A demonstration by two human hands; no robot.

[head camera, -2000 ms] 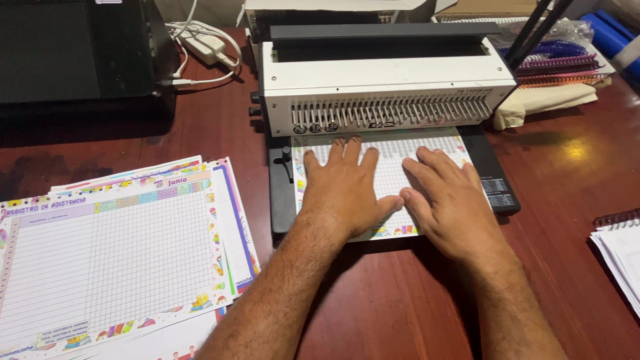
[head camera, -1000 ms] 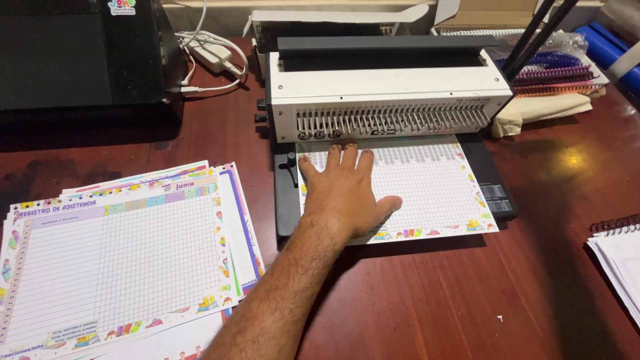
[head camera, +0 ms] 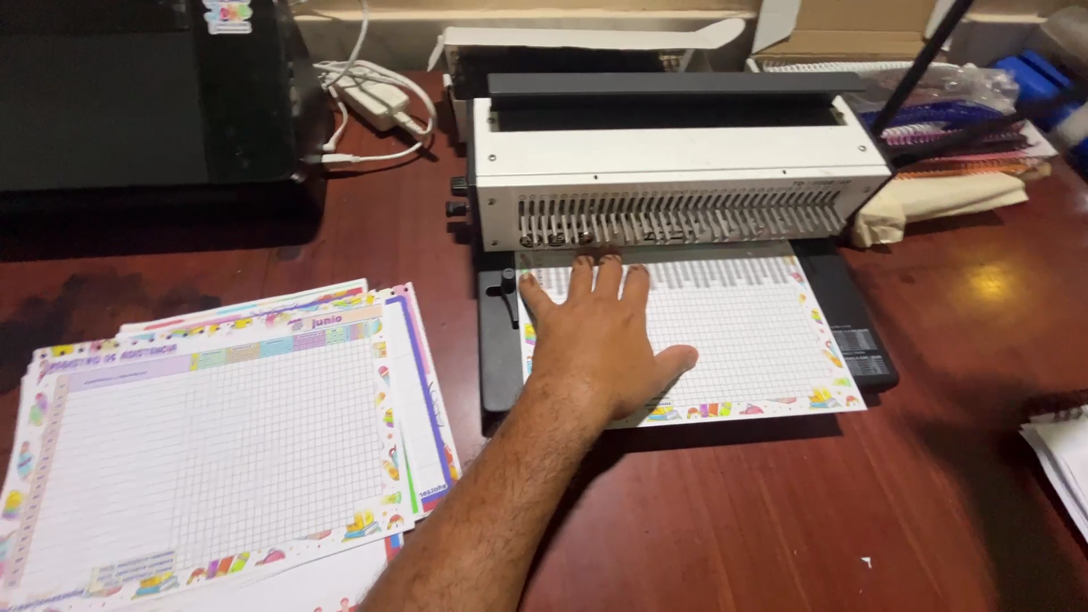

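Observation:
My left hand (head camera: 595,340) lies flat, fingers spread, on a printed grid sheet (head camera: 731,340) with a colourful border. The far edge of that sheet goes under the front of a white and black punch-and-bind machine (head camera: 663,161), and the sheet rests on its black base. My fingertips are close to the row of metal tines. My right hand is out of view. To the left lies a stack of printed sheets (head camera: 229,425), the upper ones with holes along their far edge.
A black device (head camera: 153,102) stands at the back left beside a white power adapter (head camera: 374,98). The machine's black lever (head camera: 922,76) rises at its right, near binding coils (head camera: 952,140) and cream cloth (head camera: 943,204). A spiral-bound pad (head camera: 1058,450) lies at the right edge.
My right hand, on the sheet at the machine two seconds ago, has left the view. My left hand stays pressed on the sheet.

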